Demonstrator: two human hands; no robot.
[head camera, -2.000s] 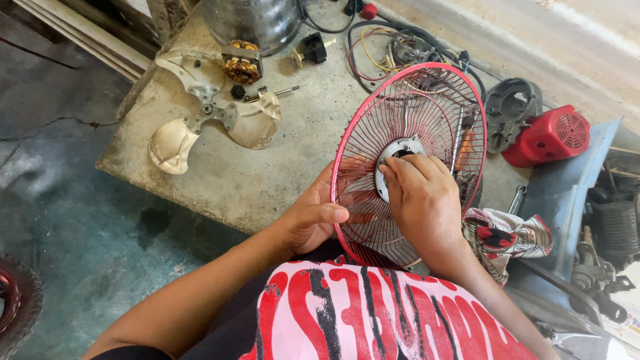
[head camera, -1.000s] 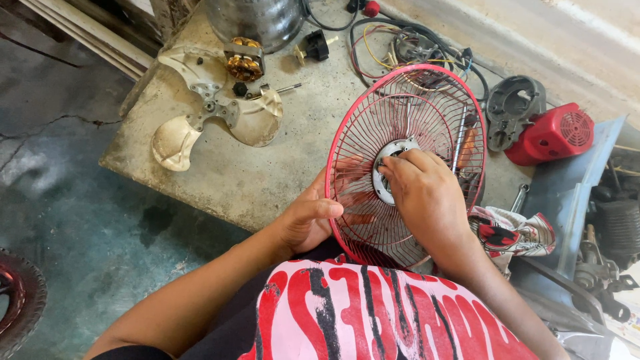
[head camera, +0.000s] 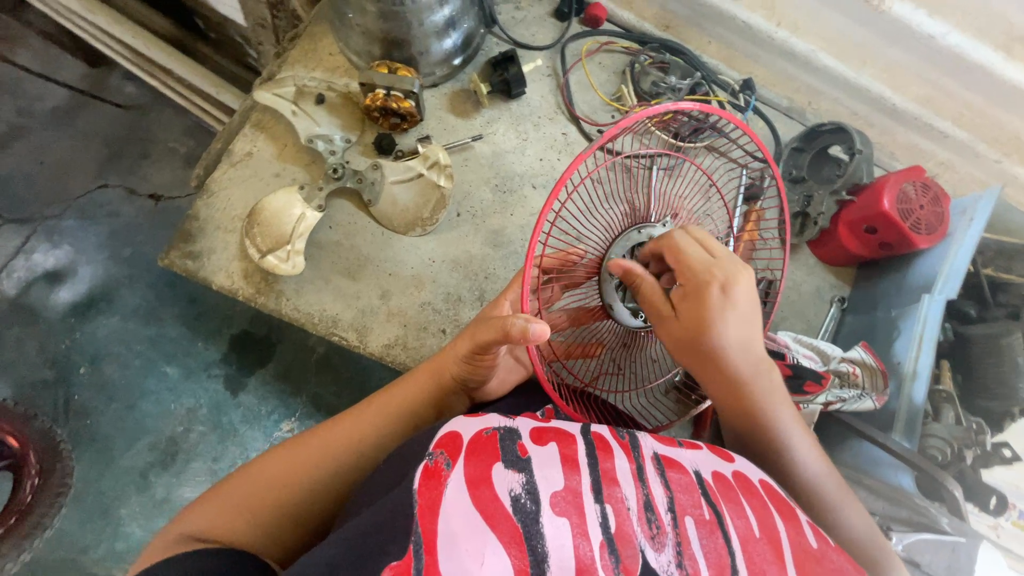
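A red wire fan guard (head camera: 552, 200) stands tilted over the near edge of the workbench. My left hand (head camera: 508, 336) grips its left rim, thumb in front and fingers behind the wires. My right hand (head camera: 696, 292) is at the grey metal ring (head camera: 620, 308) in the guard's centre, fingers curled over its right part; whether they pinch something small there is hidden. Left of the guard, a three-bladed metal fan blade (head camera: 336, 172) lies on the bench, with a copper-wound motor stator (head camera: 392, 96) and a rotor shaft (head camera: 464, 142) beside it.
Behind the guard lie tangled wires (head camera: 592, 80). A grey motor housing (head camera: 824, 168) and a red plastic motor cover (head camera: 892, 216) are at the right, near a wrench (head camera: 832, 316) and a patterned cloth (head camera: 848, 376). A large glass-like jar (head camera: 408, 32) stands at the back.
The fingers of my right hand have shifted at the central ring, and the thumb now stands apart from the curled fingers. My left hand keeps its hold on the rim.
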